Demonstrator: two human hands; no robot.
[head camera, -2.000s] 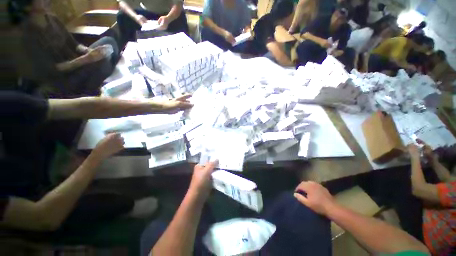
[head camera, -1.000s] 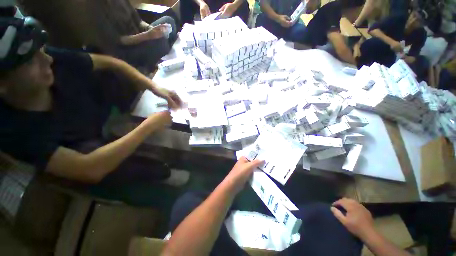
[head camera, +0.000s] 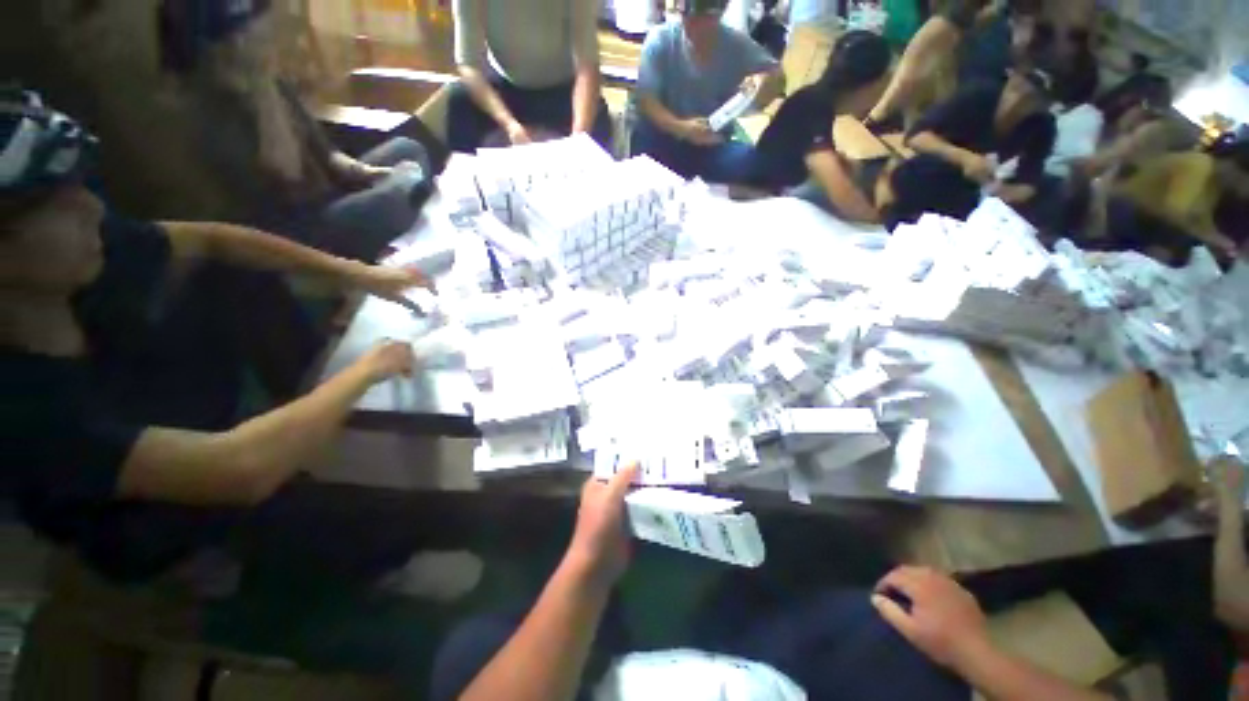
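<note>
My left hand (head camera: 603, 523) grips one end of a long white carton (head camera: 696, 529) with dark print, held at a tilt above my lap, in front of the table edge. A pale printed sheet (head camera: 649, 455) shows at my fingertips and blends into the glare of the heap behind. My right hand (head camera: 934, 614) rests on my right thigh with curled fingers and a gap at the thumb; nothing shows in it. A white mass (head camera: 696, 677) lies between my thighs, cut off by the bottom edge.
Loose small white cartons (head camera: 836, 427) are heaped on a white cover sheet (head camera: 989, 452). A block of stacked cartons (head camera: 616, 233) stands behind. A brown box (head camera: 1140, 449) stands at right. A person at left reaches over the table; several others sit around it.
The held carton has swung from steeply slanting to nearly level, and the sheet with it shows less clearly. My right hand still rests on my thigh. The neighbour's hands have moved apart.
</note>
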